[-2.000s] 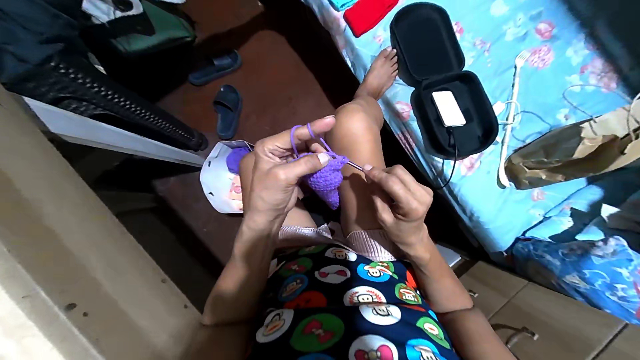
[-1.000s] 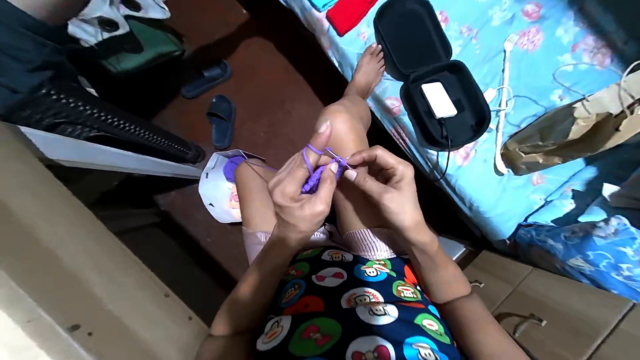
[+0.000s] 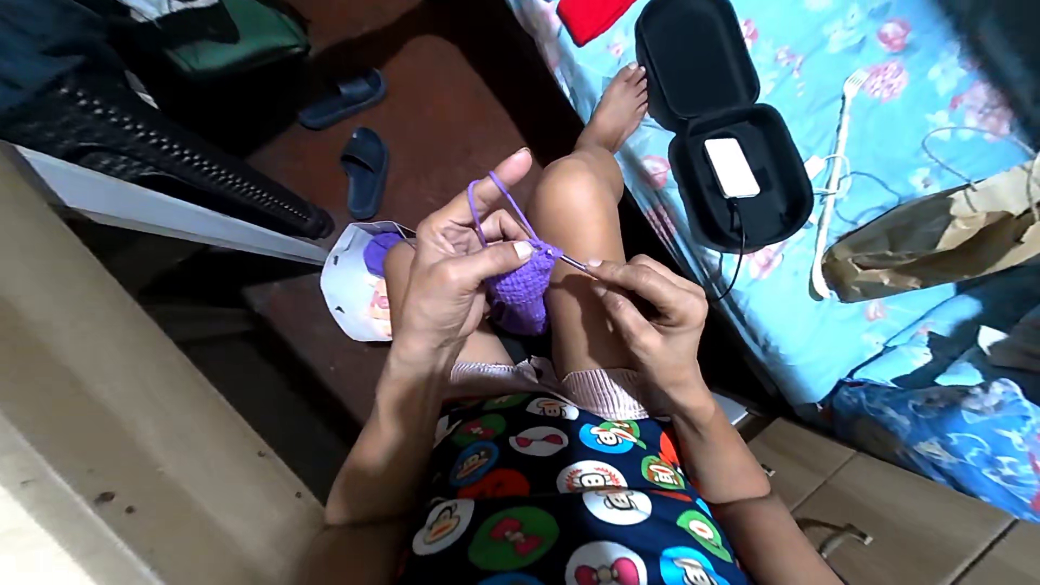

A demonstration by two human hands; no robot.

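Note:
My left hand [image 3: 455, 268] pinches a purple crocheted piece [image 3: 522, 288] between thumb and fingers, with purple yarn [image 3: 505, 192] looped over its raised index finger. The piece hangs above my lap, its narrow end downward. My right hand [image 3: 654, 313] grips a thin metal crochet hook [image 3: 574, 262], whose tip meets the upper edge of the piece. Beside my left leg, a purple yarn ball [image 3: 379, 252] sits in a white container [image 3: 345, 284], partly hidden by my knee.
At right, a bed with a blue floral sheet [image 3: 877, 154] holds an open black case [image 3: 772, 215] with a white device [image 3: 732, 167], a white stick [image 3: 833, 191] and a brown paper bag [image 3: 918, 244]. Dark slippers [image 3: 366, 171] lie on the floor. Wooden drawers [image 3: 902, 504] stand lower right.
My hands were close together over the crocheted piece one second ago; now they are farther apart. The piece shows more fully below my left fingers.

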